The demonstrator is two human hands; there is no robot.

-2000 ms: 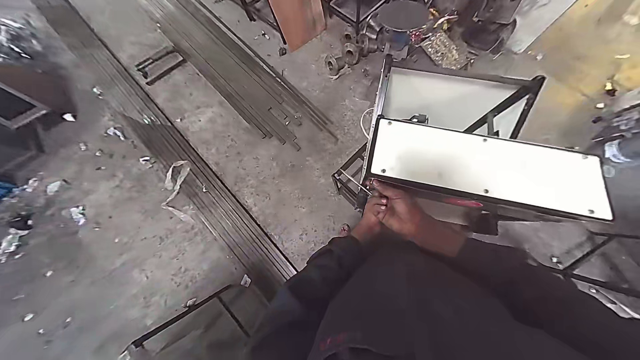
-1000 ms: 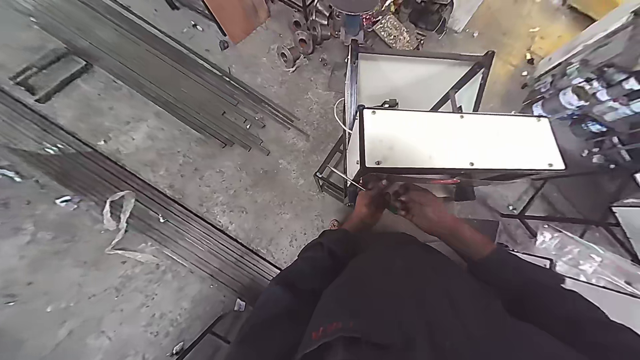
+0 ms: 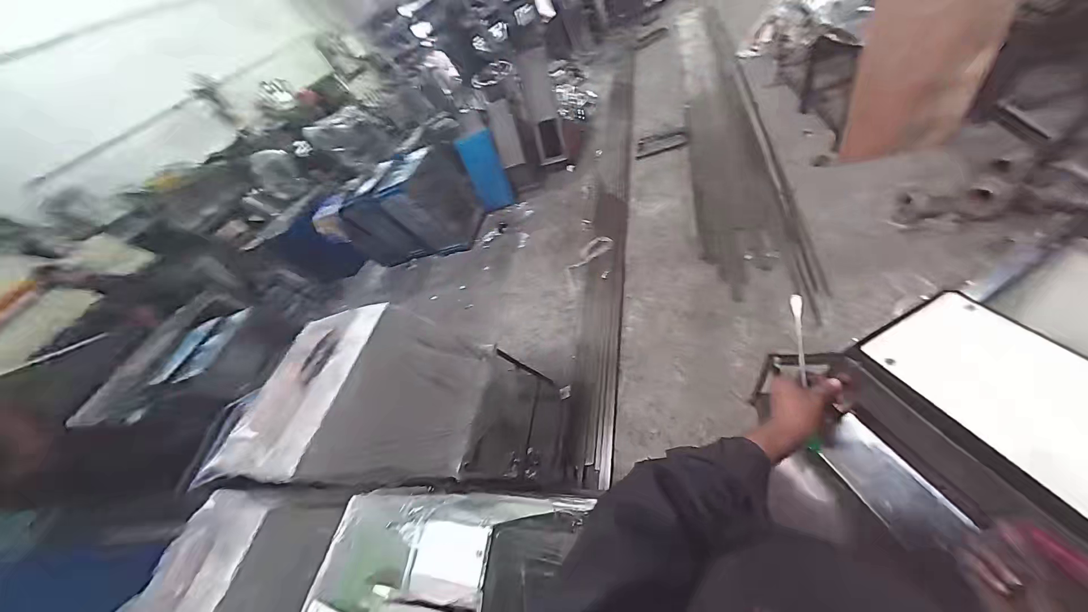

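My left hand (image 3: 797, 415) is closed around a thin tool (image 3: 798, 336) with a pale shank pointing up and a bit of green showing below the fingers; it looks like a screwdriver. It is beside the near left corner of a black-framed unit with a white panel (image 3: 994, 391), which has screw heads along its edge. A shiny metal strip (image 3: 901, 476) runs down from my left hand along the frame. My right hand (image 3: 990, 565) is a blur at the lower right, near a red object (image 3: 1054, 552); its grip cannot be made out.
Long metal bars (image 3: 605, 340) lie on the concrete floor, with more bars (image 3: 722, 170) beyond. Grey panels (image 3: 399, 391) partly covered in plastic stand at the lower left. Dark and blue cabinets (image 3: 416, 204) are behind them. A brown board (image 3: 922, 76) leans at the upper right.
The view has swung strongly to the left. My hands, close together at the panel's corner before, are now apart, with the right one farther down the unit.
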